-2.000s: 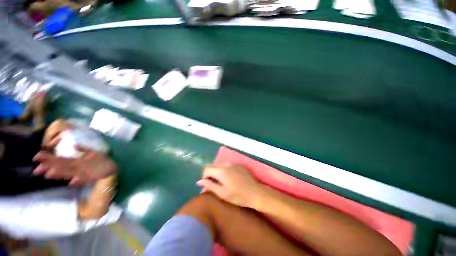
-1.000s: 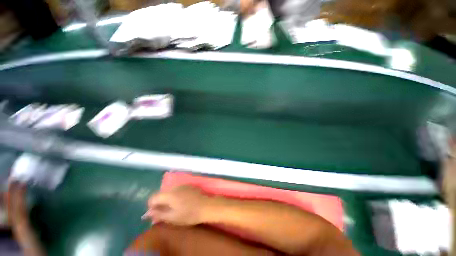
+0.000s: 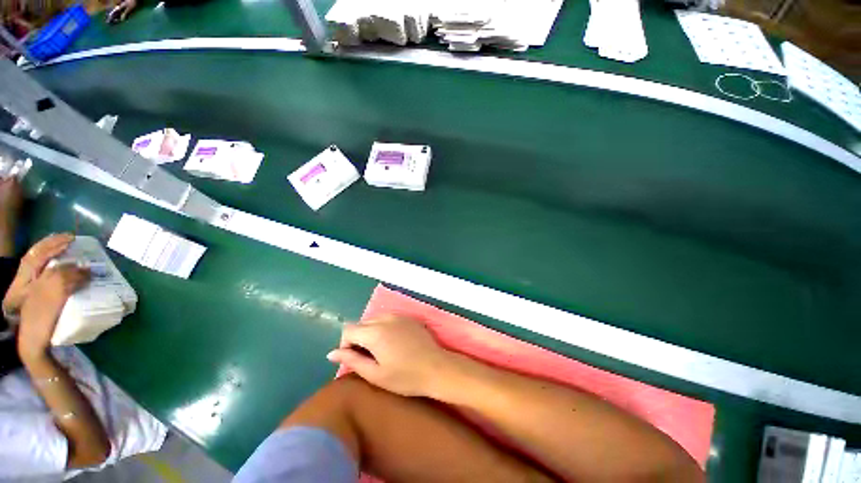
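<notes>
My forearms are crossed over the pink-red foam mat (image 3: 661, 406). My right hand (image 3: 387, 354) rests by my left elbow, empty, with its fingers loosely curled and a gap between thumb and fingers. My left hand is out of view; its forearm runs under the right one to the bottom edge. Beyond the pale rail (image 3: 425, 276), a white carton with a purple print (image 3: 398, 166) lies on the green conveyor belt (image 3: 604, 217). A second, tilted carton (image 3: 323, 177) lies left of it, and more printed cartons (image 3: 223, 159) lie further left.
At left, a neighbour's hands (image 3: 52, 283) are on a white carton stack (image 3: 92, 292); grey-printed boxes (image 3: 156, 245) lie nearby. A metal upright (image 3: 104, 141) crosses the left side. Stacked white blanks (image 3: 481, 24), sheets (image 3: 732, 40) and thin rings (image 3: 738, 86) lie beyond. Boxes (image 3: 802, 458) sit lower right.
The view swung right and back. My arms stay crossed. The belt cartons keep much the same arrangement. The neighbour's hands now rest on a squared white stack.
</notes>
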